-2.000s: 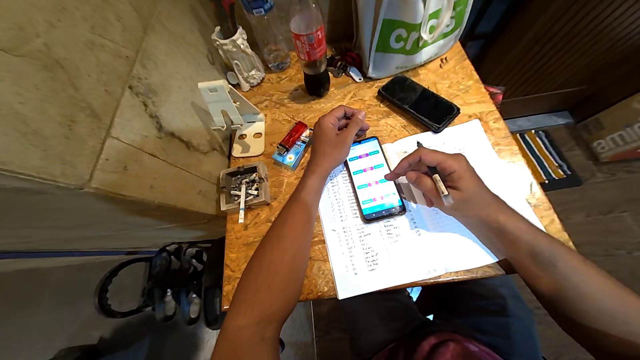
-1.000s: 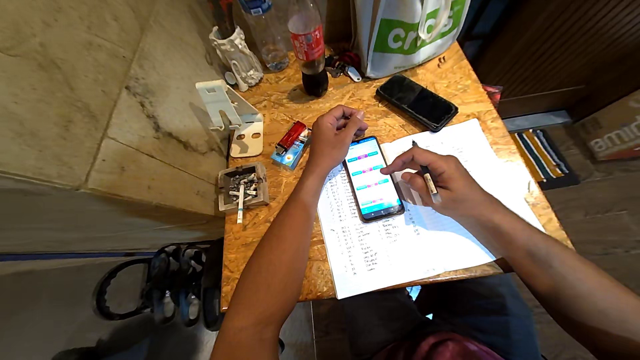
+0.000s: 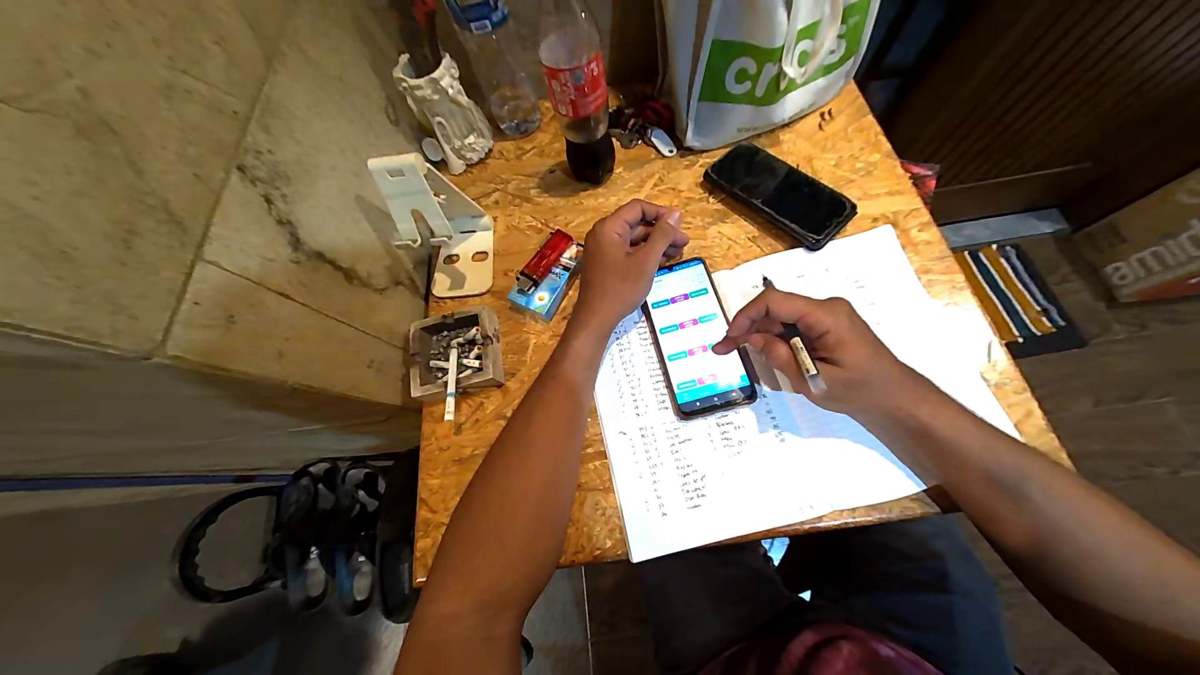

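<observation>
A lit smartphone (image 3: 698, 337) lies across an open notebook (image 3: 741, 478) with handwritten lists. My right hand (image 3: 806, 347) holds a pen (image 3: 804, 361) between its curled fingers, and its index fingertip is at the right part of the phone's screen. By the phone's top left corner rests my left hand (image 3: 633, 253), fingers loosely curled; whether anything is inside them cannot be told. Left of that wrist a red lighter (image 3: 547, 260) sits on a small blue pack (image 3: 544, 296). A second, dark-screened phone (image 3: 780, 194) lies beyond the notebook.
An ashtray (image 3: 417, 361) with cigarette butts stands at the left edge of the chipboard table (image 3: 525, 469), beside a cream metal bracket (image 3: 464, 262). Along the back are a cola bottle (image 3: 577, 94), a clear plastic bottle (image 3: 511, 84), a white ornamental holder (image 3: 450, 112), keys (image 3: 656, 139) and a Crocs bag (image 3: 759, 70).
The rows on the phone's screen have shifted. My right index fingertip has moved slightly over the screen. My left hand has stayed by the phone's top.
</observation>
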